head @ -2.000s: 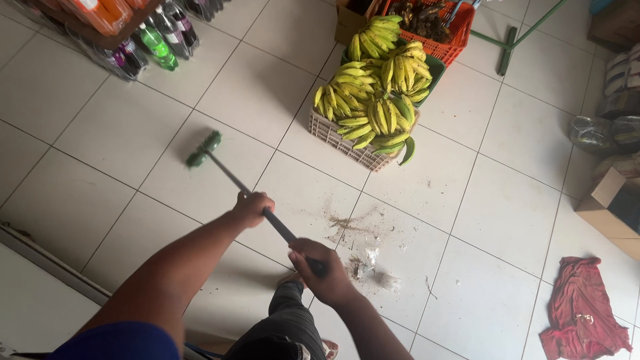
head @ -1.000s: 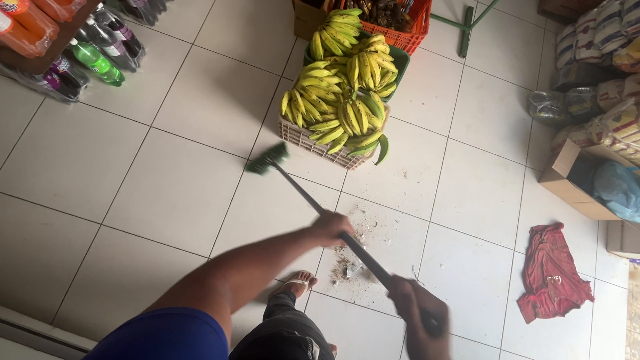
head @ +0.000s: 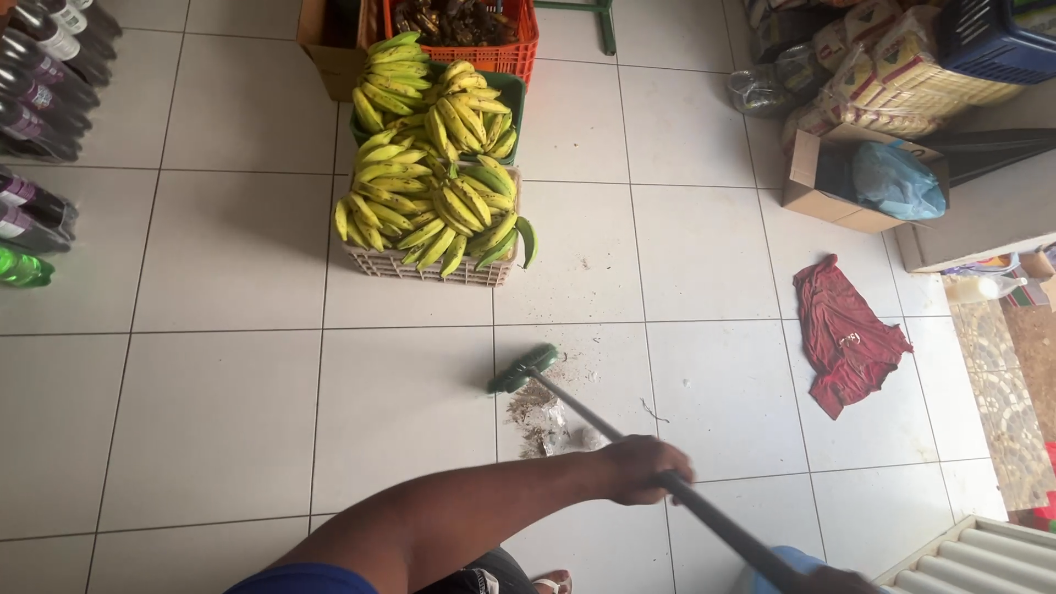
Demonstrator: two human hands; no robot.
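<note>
My left hand [head: 645, 470] grips the dark handle of a broom [head: 590, 414] partway along. At the bottom edge, my right hand [head: 833, 581] closes around the handle near its upper end, partly cut off by the frame. The broom's green head [head: 525, 369] rests on the white tiled floor, touching the upper left of a pile of dirt and crumpled clear plastic [head: 549, 425]. Loose crumbs and a thin strand [head: 654, 411] lie around the pile.
Crates of bananas [head: 445, 190] stand beyond the broom, with an orange crate [head: 528, 49] behind. Bottles [head: 37, 115] line the left. A red cloth [head: 846, 338], an open cardboard box [head: 841, 210] and a slatted white panel [head: 982, 557] are on the right.
The broom head has moved away from beside the banana crate to the debris pile. Both hands have stayed on the handle. The view has shifted to the right.
</note>
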